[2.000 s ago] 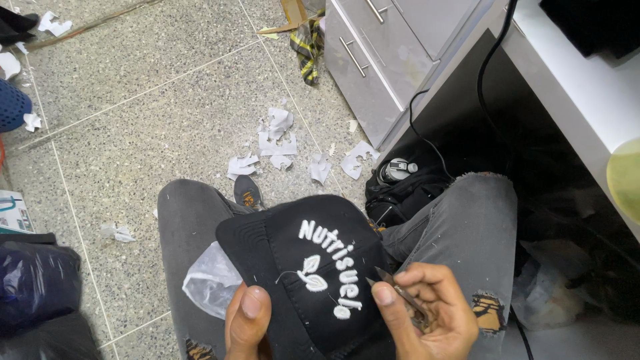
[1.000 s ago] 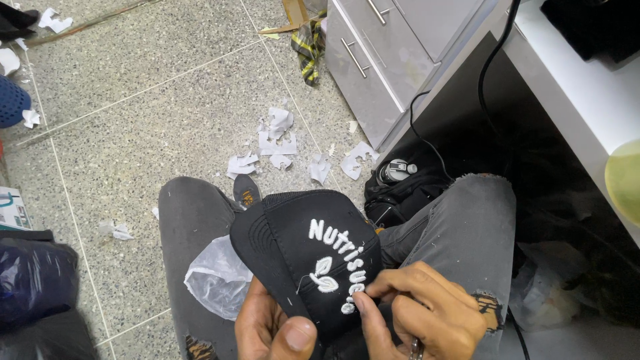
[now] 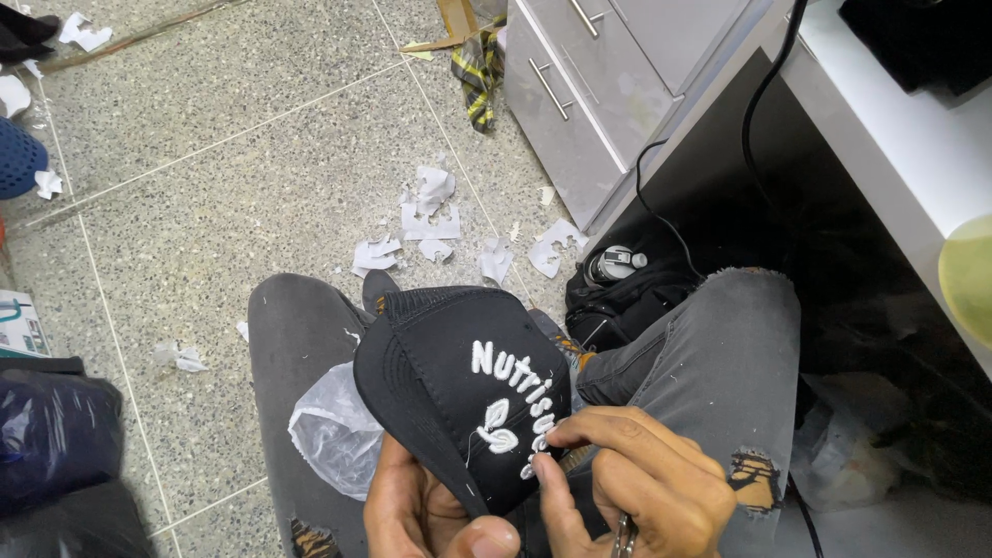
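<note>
A black cap [image 3: 465, 387] with raised white embroidered lettering and a leaf motif is held above my lap, its brim toward the lower left. My left hand [image 3: 434, 504] grips the brim and lower edge. The thumb and forefinger of my right hand [image 3: 635, 480] pinch at the last embroidered letters. Small metal snips [image 3: 624, 535] lie in that same hand, only partly visible among the curled fingers. From the leaf motif a loose white thread [image 3: 470, 449] hangs over the black fabric. A translucent plastic bag [image 3: 337, 434] rests on my thigh, behind the cap.
Torn white backing scraps [image 3: 430, 221] litter the speckled floor. A drawer cabinet [image 3: 573, 101] and a white desk [image 3: 891, 132] stand at the right, with a black backpack [image 3: 620, 310] and cables below. Dark plastic-wrapped bundles [image 3: 54, 442] are at the left, a blue basket [image 3: 19, 159] farther up.
The cap has turned, its brim swinging further down. My right fingers, with the snips' tips out between them two seconds ago, are now pinched at the lettering, the snips tucked back in the hand.
</note>
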